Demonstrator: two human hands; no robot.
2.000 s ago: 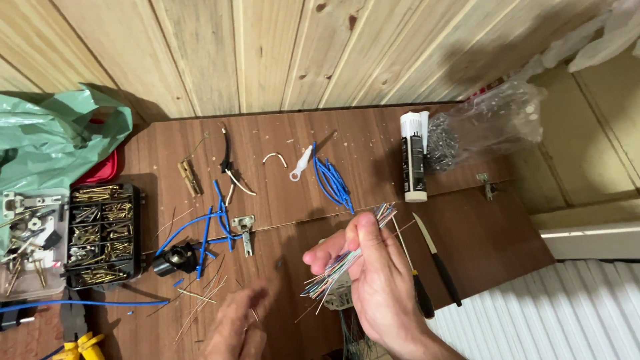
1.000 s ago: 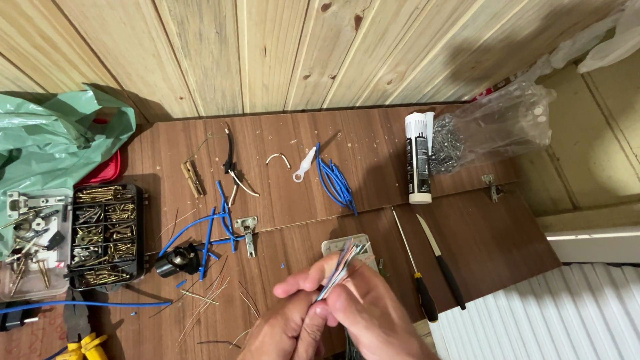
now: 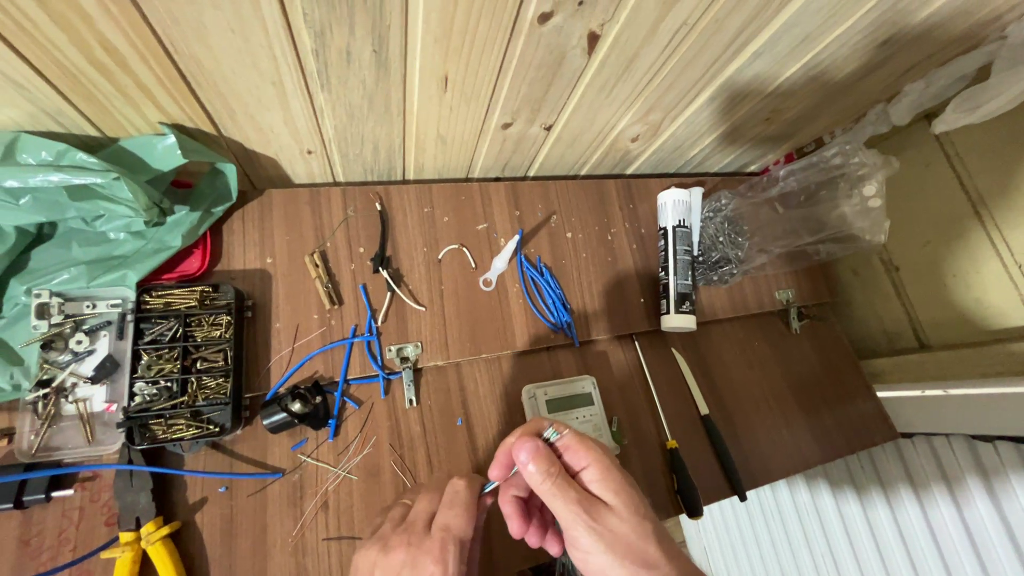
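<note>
My right hand (image 3: 572, 496) grips a bundle of thin coloured wires (image 3: 552, 434), whose ends stick out between thumb and forefinger. Close against it on the left, my left hand (image 3: 436, 524) pinches the lower part of the bundle, where a bit of blue shows; its fingertips are partly hidden. Just beyond my right hand lies a white device with a small display (image 3: 570, 404), partly covered by that hand. Thin loose wire strands (image 3: 340, 480) are scattered to the left. Cut blue cable pieces (image 3: 344, 384) lie near a black round fitting (image 3: 296, 406) and a metal hinge (image 3: 406, 372).
A screw organizer (image 3: 186, 364), a clear box of hardware (image 3: 72, 376) and yellow-handled pliers (image 3: 144, 528) are at left. A screwdriver (image 3: 668, 440) and a knife (image 3: 708, 424) lie at right. Behind are a blue cable bundle (image 3: 548, 292), a sealant cartridge (image 3: 677, 260) and a clothespin (image 3: 322, 278).
Two seconds ago my right hand held the fanned wires up alone, with my left hand apart. Both hands are now together on the bundle, and the white device shows more.
</note>
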